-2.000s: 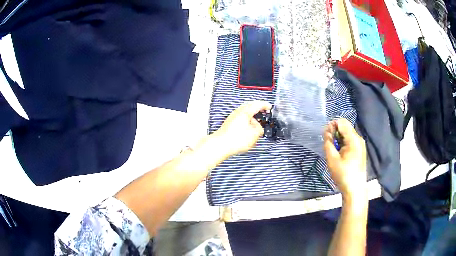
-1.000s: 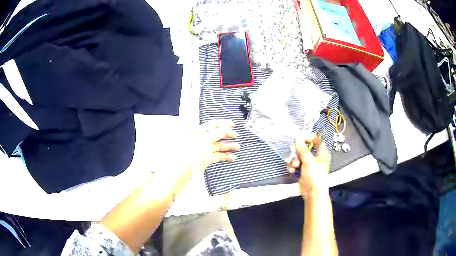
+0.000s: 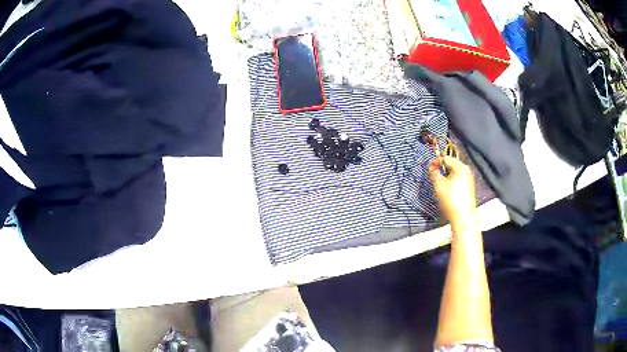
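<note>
A loose cluster of small black buttons (image 3: 335,150) lies on the striped cloth (image 3: 302,223), with one button (image 3: 283,168) apart at its left. My right hand (image 3: 455,189) is at the right side of the striped cloth, its fingers closed on small yellow-handled scissors (image 3: 449,146); the blades cannot be made out. A small dark brown round thing (image 3: 426,136) is just beyond the fingertips. Dark thread (image 3: 392,185) lies in loose curves between the buttons and my right hand. My left hand is not in view.
A red-cased phone (image 3: 300,74) lies above the buttons, beside clear speckled packets (image 3: 361,48). Grey cloth (image 3: 485,130) and an open red box (image 3: 474,58) are at right, a black item (image 3: 567,96) beyond. A navy garment (image 3: 110,89) covers the table's left.
The clear plastic bag is gone from the striped cloth, and the black buttons lie uncovered and spread out. My left hand has left the view. My right hand has moved to the yellow handles.
</note>
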